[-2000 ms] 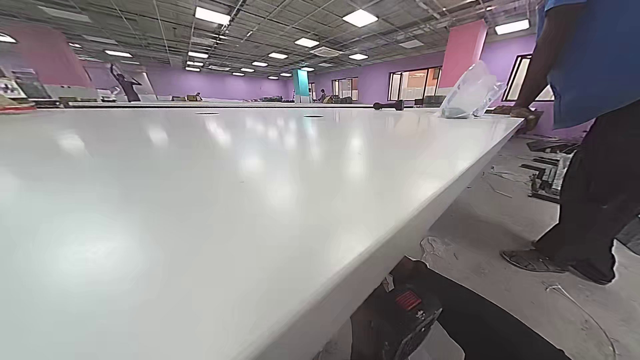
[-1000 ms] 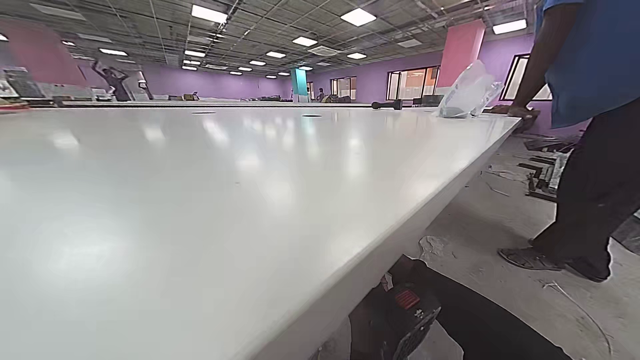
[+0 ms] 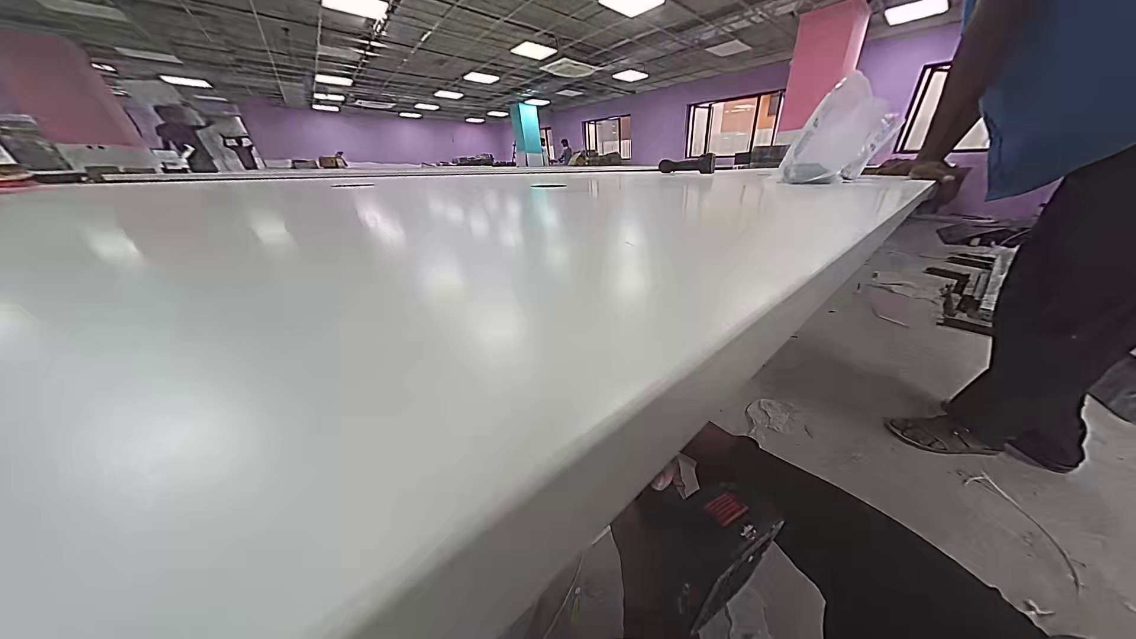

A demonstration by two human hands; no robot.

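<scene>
A wide white tabletop (image 3: 426, 355) fills most of the head view, its near right edge running diagonally away. Below that edge, fingertips (image 3: 667, 475) show beside a black tool with a red patch (image 3: 726, 509), probably a cordless power tool. They look like part of my right hand, but the tabletop hides the rest, so its grip is unclear. My left hand is out of view. A clear plastic bag (image 3: 825, 133) stands on the far right part of the top, with a dark tool (image 3: 688, 165) lying to its left.
A co-worker in a blue shirt (image 3: 1065, 98) stands at the right, a hand (image 3: 932, 171) at the table's far corner. Dark and light metal parts (image 3: 976, 288) and a thin cable (image 3: 1034, 519) lie on the floor. A distant person (image 3: 182, 138) is at the left.
The distant person at the left has shifted slightly leftward. The co-worker's hand stays at the table corner, and the tool under the near edge shows no plain movement.
</scene>
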